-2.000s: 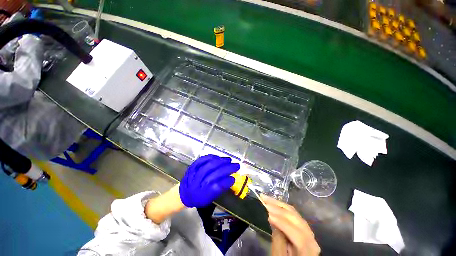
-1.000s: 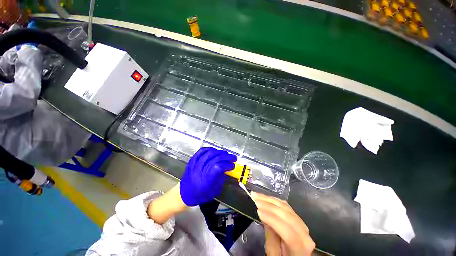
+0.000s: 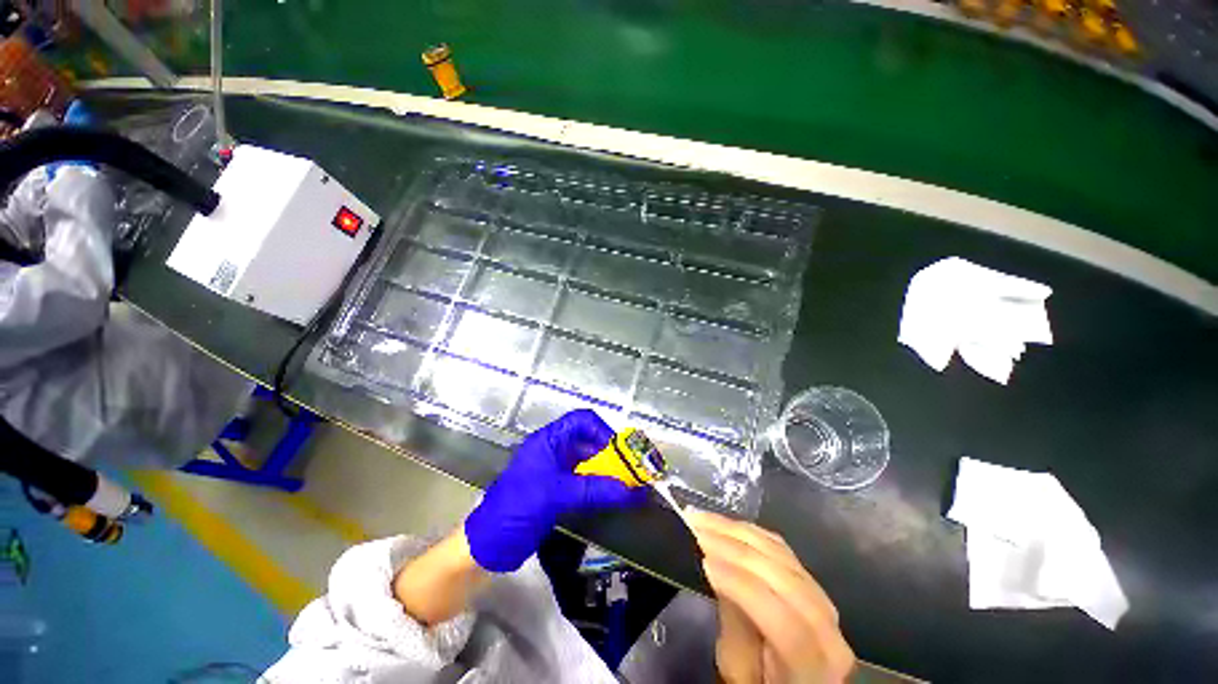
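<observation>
My left hand (image 3: pixel 541 492), in a violet-blue glove, holds a yellow unit (image 3: pixel 620 461) over the front edge of the clear blister tray (image 3: pixel 541 321). The unit's dark end with a light, detailed face points up and to the right. My bare right hand (image 3: pixel 768 588) holds a thin white cotton swab (image 3: pixel 671 500), its tip at or very near the end of the unit. Whether it touches cannot be told. The clear cup (image 3: pixel 831 438) stands upright at the right of the tray.
Two white wipes (image 3: pixel 975 318) (image 3: pixel 1039 541) lie right of the cup. A white box with a red switch (image 3: pixel 274 234) and black hose (image 3: pixel 114 144) is left of the tray. Behind runs the green conveyor (image 3: pixel 641 94) with a yellow unit (image 3: pixel 444 72). A person's sleeve (image 3: pixel 56 261) is at left.
The held unit has been tilted so its end face shows upward. The swab stays at that end. The unit on the conveyor has moved left, and the view has shifted slightly.
</observation>
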